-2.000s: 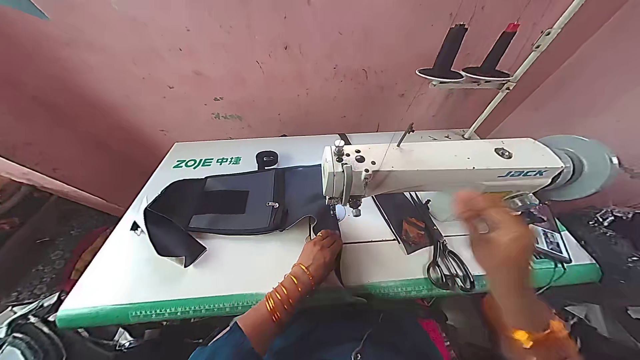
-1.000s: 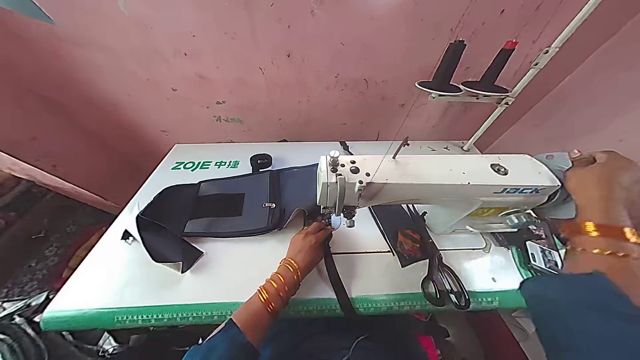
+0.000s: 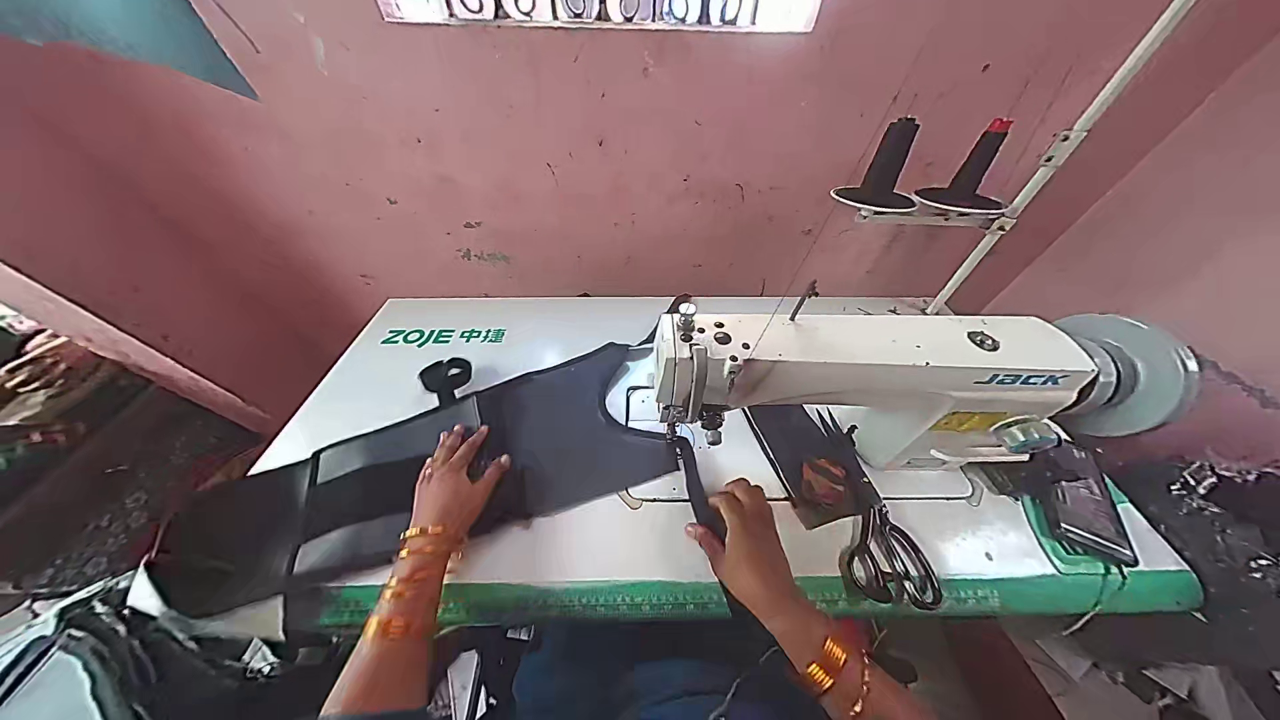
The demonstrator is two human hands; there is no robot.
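Dark fabric panels (image 3: 570, 440) stretch across the white table of a Jack sewing machine (image 3: 860, 360), with the right edge at the needle and the left end over the table's front left edge. My left hand (image 3: 460, 485), fingers spread, lies flat on the panels. Left of the needle, the panel has a curved cut-out edge. A narrow black binding strip (image 3: 697, 490) runs from the presser foot toward me. My right hand (image 3: 745, 540) holds this strip between thumb and fingers, just in front of the needle area.
Black-handled scissors (image 3: 890, 565) and a dark flat piece (image 3: 810, 465) lie right of the needle. A phone (image 3: 1090, 510) rests at the right end. A small black roll (image 3: 446, 377) sits behind the panels. Two thread cones (image 3: 890, 165) stand above. Dark fabric (image 3: 100, 650) is piled at lower left.
My right hand has come from the handwheel to the black strip. My left hand has moved left from the needle onto the panels, which now lie turned and farther forward. The view has shifted.
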